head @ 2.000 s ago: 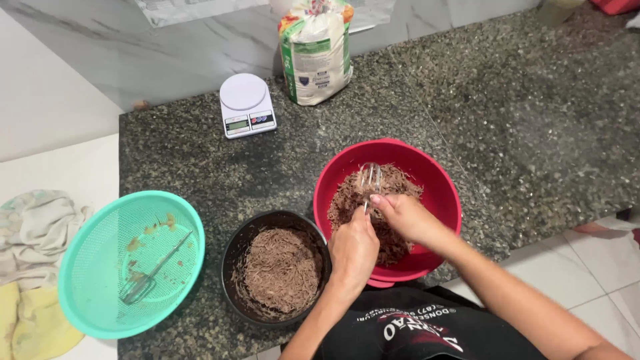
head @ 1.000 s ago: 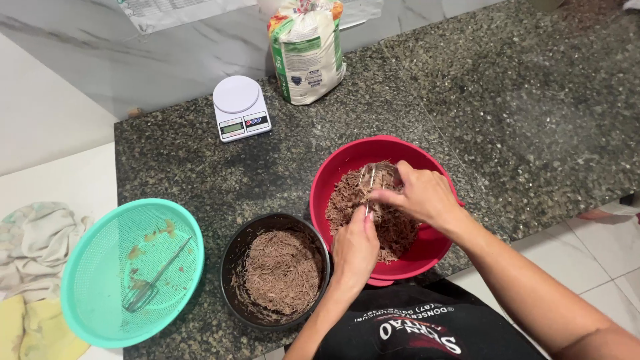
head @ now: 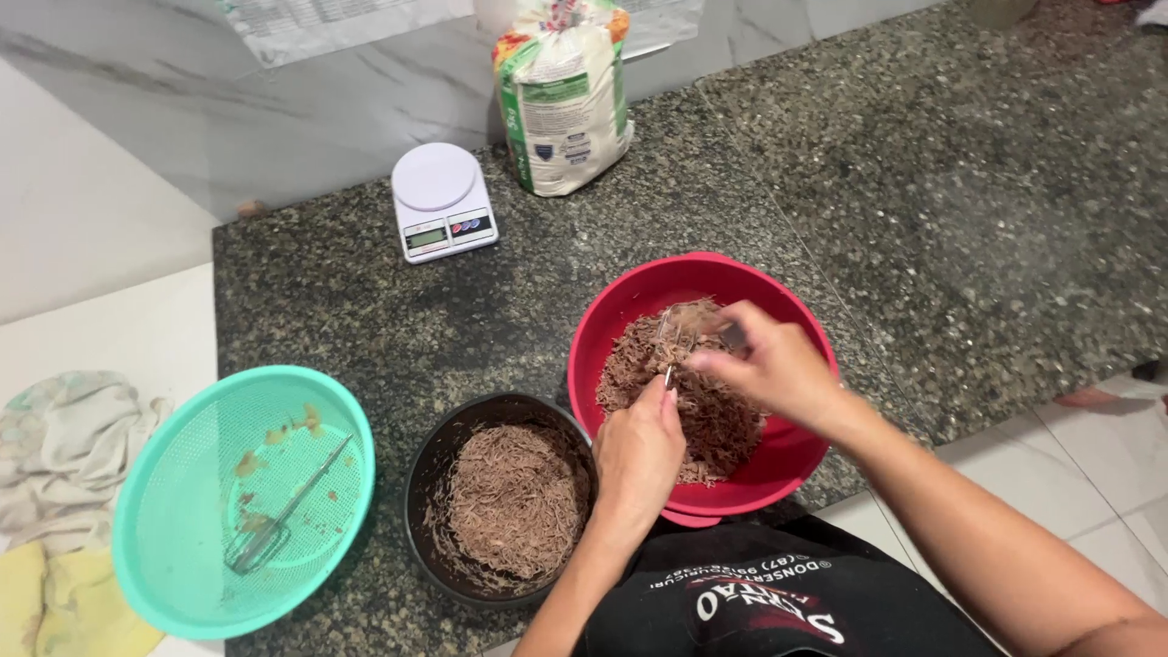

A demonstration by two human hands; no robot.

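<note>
Over a red plastic bowl (head: 630, 297) of shredded meat (head: 721, 438), my left hand (head: 643, 447) grips the metal stem of a beater whisk (head: 675, 328), its wire loops clogged with shreds. Beside those loops is my right hand (head: 771, 365), thumb and fingers apart and blurred; whether shreds lie between them is unclear. A dark pot (head: 429, 529) to the left holds more shredded meat (head: 520, 502). Farther left, a turquoise plastic colander (head: 151, 474) contains a second beater whisk (head: 265, 543) and some scraps.
A white kitchen scale (head: 438, 187) stands near the wall, with a tied plastic bag of white powder (head: 570, 119) to its right. Cloths (head: 64, 456) lie beyond the left edge of the granite counter (head: 365, 310). The wearer's black printed garment meets the counter's front.
My right hand has moved from the whisk's loops slightly to the right, its fingers now more spread. My left hand keeps its grip on the stem.
</note>
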